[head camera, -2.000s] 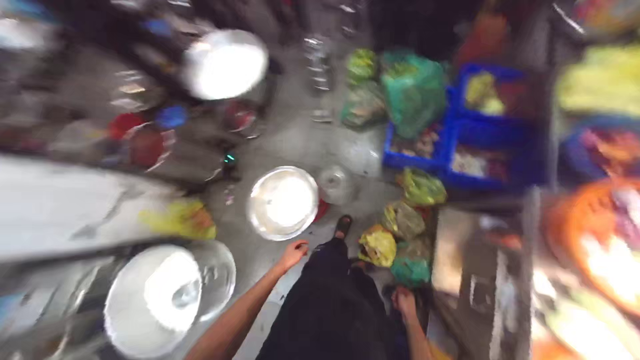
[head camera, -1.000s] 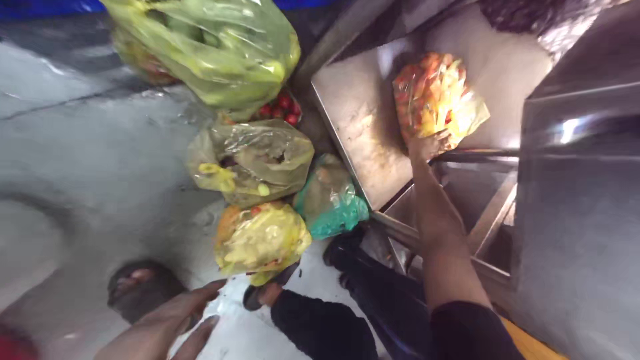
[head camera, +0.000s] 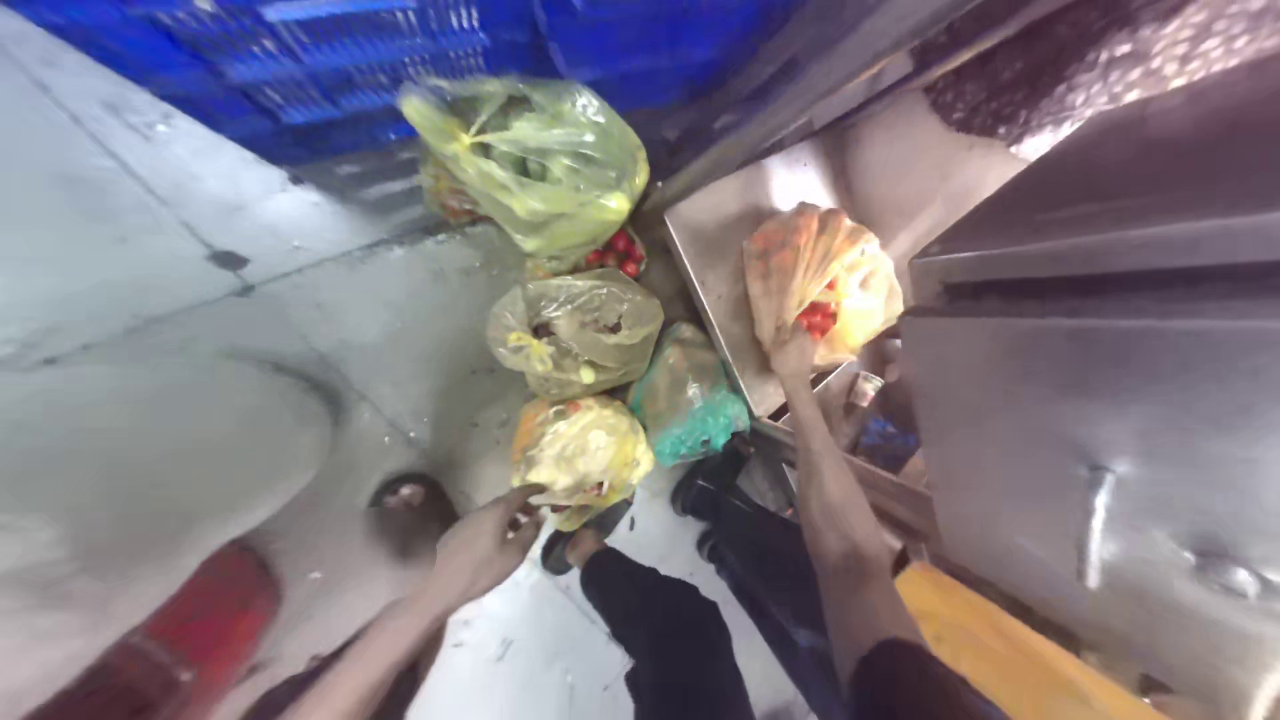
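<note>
My right hand (head camera: 795, 352) is closed on the near edge of an orange plastic bag (head camera: 785, 265) that rests on a metal surface (head camera: 720, 235); small red fruits or vegetables show inside it. My left hand (head camera: 490, 545) reaches low over the floor, its fingertips at a yellow plastic bag (head camera: 585, 450). Whether they grip that bag is unclear. Behind the yellow bag lies a translucent plastic bag (head camera: 580, 335), with a green-bottomed bag (head camera: 690, 400) to its right. Farther back is a large yellow-green bag (head camera: 540, 165) beside some round red produce (head camera: 618, 255).
Blue plastic crates (head camera: 350, 60) line the back. A metal cabinet (head camera: 1090, 420) with a handle stands at the right, above a yellow-orange object (head camera: 1010, 650). Feet in dark footwear (head camera: 585, 540) are beside the bags. A blurred red object (head camera: 215, 610) is at the lower left.
The view has come much closer to the bags. Since one second ago, my left hand has moved to the yellow bag; my right hand stays at the orange bag, which now stands more gathered.
</note>
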